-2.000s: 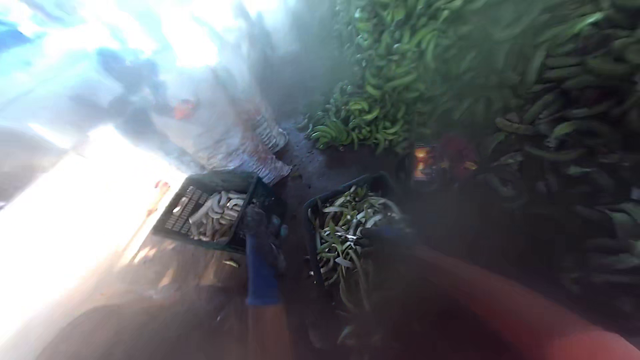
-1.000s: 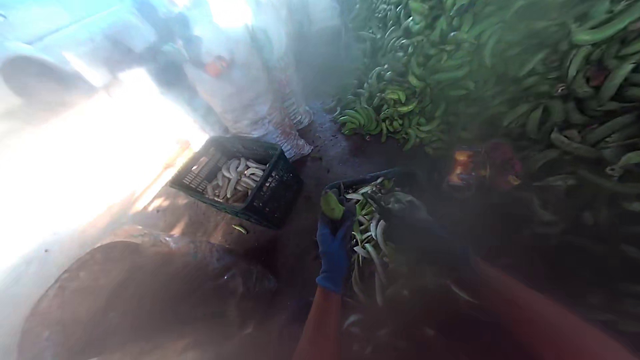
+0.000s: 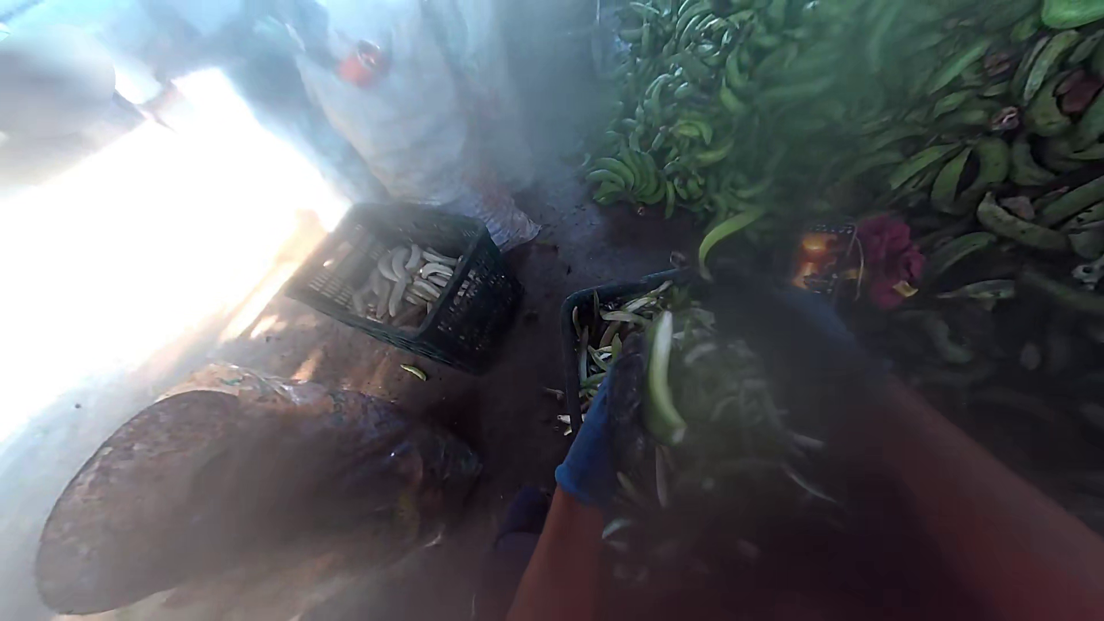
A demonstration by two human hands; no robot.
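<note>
My left hand [image 3: 608,423], in a blue glove with a dark palm, holds a partly peeled green banana or plantain [image 3: 662,379] over a dark crate [image 3: 571,345] filled with peels. My right hand [image 3: 776,319] is a dark blur at the crate's far right side; its fingers, and whatever they may hold, cannot be made out. A curved strip of green peel or a green fruit [image 3: 724,237] sticks up just beyond it. Left of the peel crate stands a dark green plastic crate [image 3: 479,319] holding pale peeled fruit [image 3: 405,280].
A large heap of green bananas or plantains [image 3: 690,112] lies at the upper right. Large white sacks [image 3: 397,121] stand beyond the left crate. A rounded, stained object [image 3: 224,483] is at lower left. A small peel piece [image 3: 414,372] lies on the floor. Haze blurs the right side.
Two seconds ago my left hand was at the crate of peeled fruit; it has since moved right to the peel crate. The fruit it holds was green one second ago and now shows a pale peeled side.
</note>
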